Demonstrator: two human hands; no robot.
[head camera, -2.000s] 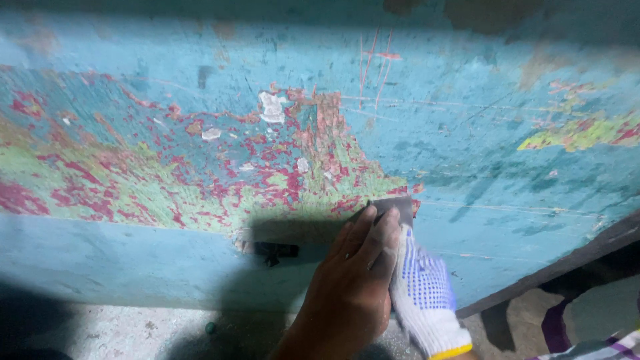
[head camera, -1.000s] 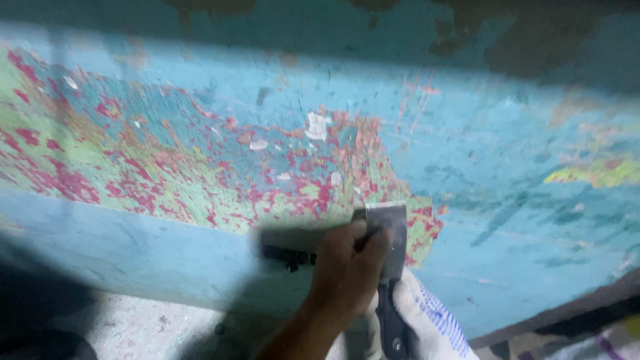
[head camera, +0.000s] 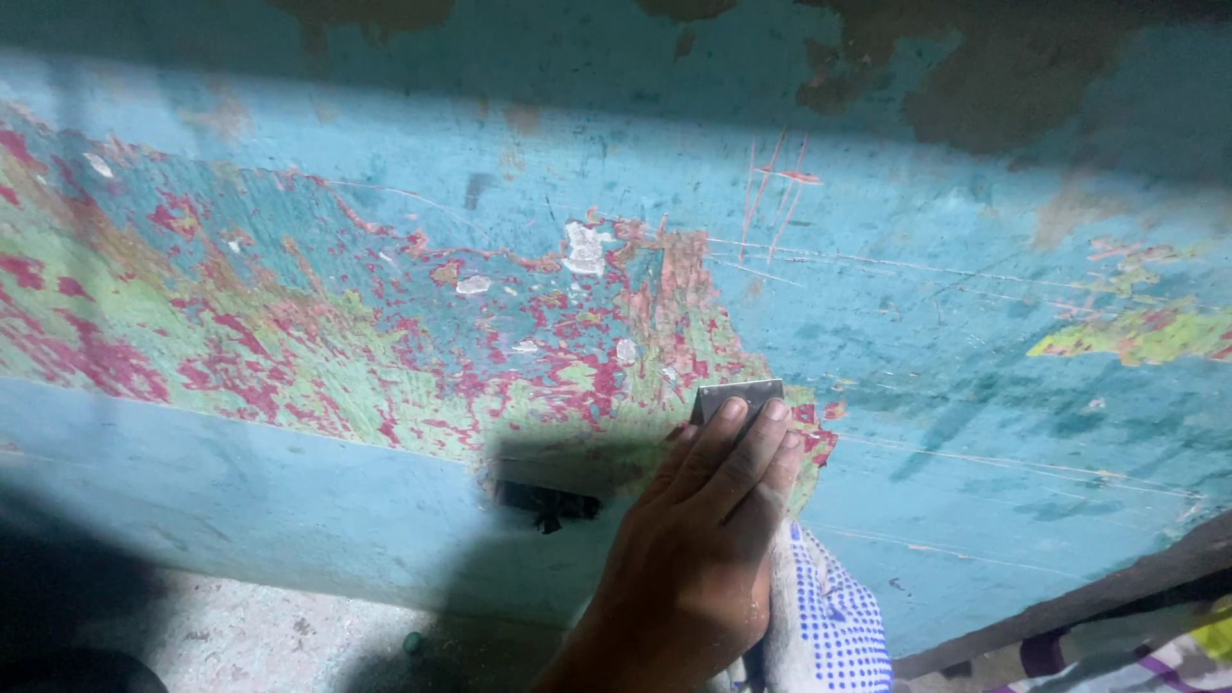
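My bare left hand (head camera: 707, 525) presses its fingers flat on the blade of a paint scraper (head camera: 743, 393). The blade's edge lies against the painted wall (head camera: 962, 404), at the right end of a scraped patch (head camera: 539, 337) with green, crimson and white spots. Behind and below it, my right hand (head camera: 833, 621) wears a white knit glove with blue dots and is closed around the scraper's handle, which is mostly hidden. Light blue paint surrounds the patch.
A dark recess (head camera: 547, 502) with black material in it is in the wall left of my hands. Pale floor (head camera: 279, 630) with specks and a small green round thing (head camera: 413, 642) shows below. Patterned cloth (head camera: 1078, 654) lies at lower right, beside a dark edge.
One second ago the scraper's handle showed between my hands; now my left hand covers more of the tool, with its fingers extended up the blade.
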